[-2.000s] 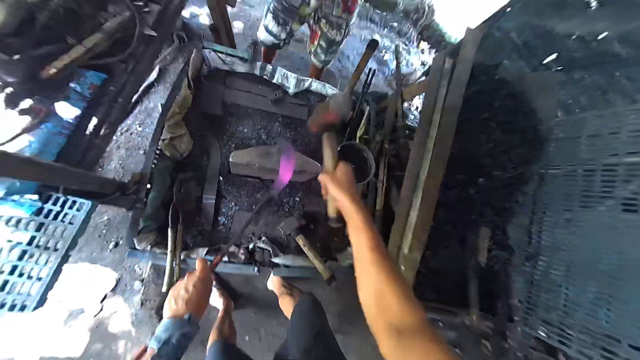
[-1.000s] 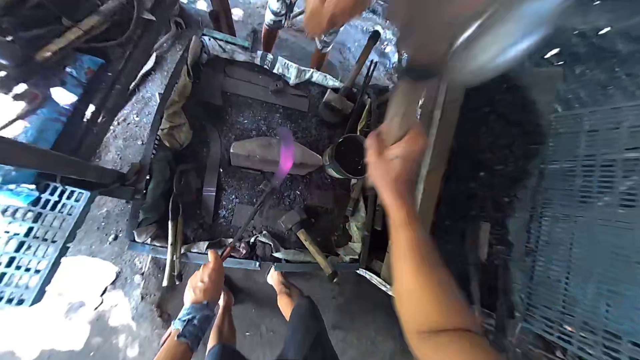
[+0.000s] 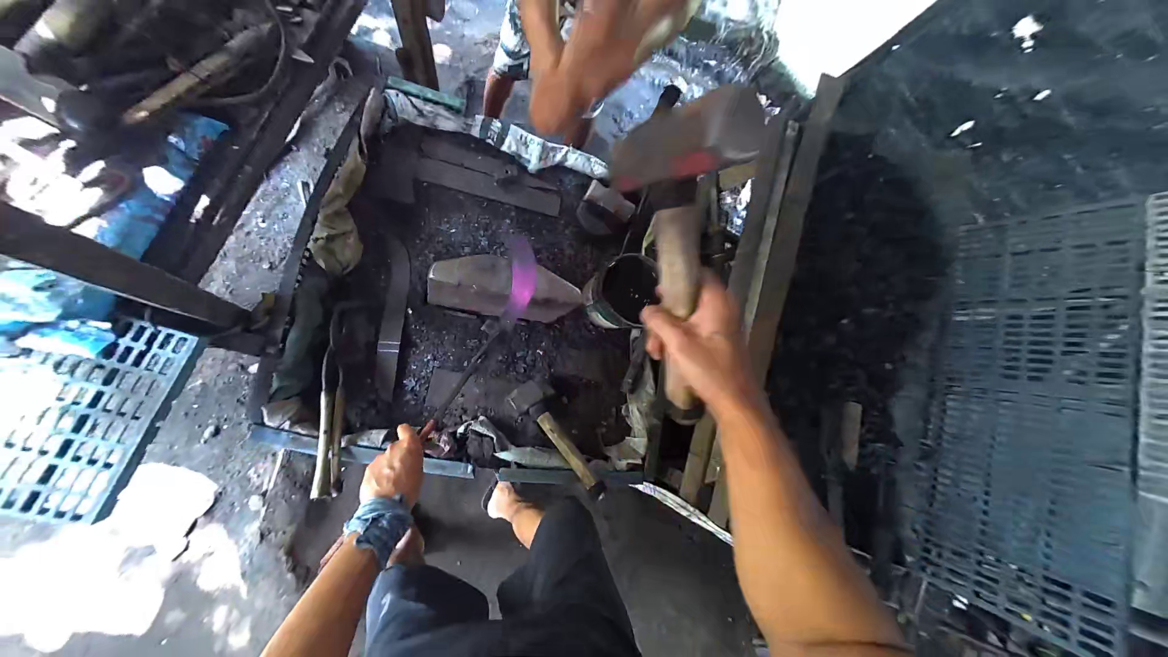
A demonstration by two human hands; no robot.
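Observation:
My left hand (image 3: pixel 394 470) is closed around the near end of long dark tongs (image 3: pixel 467 372). Their far end meets a curved, glowing metal piece (image 3: pixel 522 278), which lies across a steel anvil (image 3: pixel 470 284). Raised at the right, my right hand (image 3: pixel 698 338) grips the wooden handle of a sledgehammer (image 3: pixel 689 141), its head blurred and well above the pit. Below the anvil a smaller hammer (image 3: pixel 564 447) rests at the pit's near edge.
A round container (image 3: pixel 622 290) of dark contents stands beside the anvil's tip. More tongs (image 3: pixel 330 411) lean at the left edge. Another person's hands (image 3: pixel 584 68) are raised at the top. Wooden planks (image 3: pixel 762 274) border the right side; plastic crates (image 3: pixel 1040 411) stand beyond.
My right hand and its hammer have gone up from low beside the anvil two seconds ago. The other person's hands have come into view at the top. My left hand stays near the pit's front edge.

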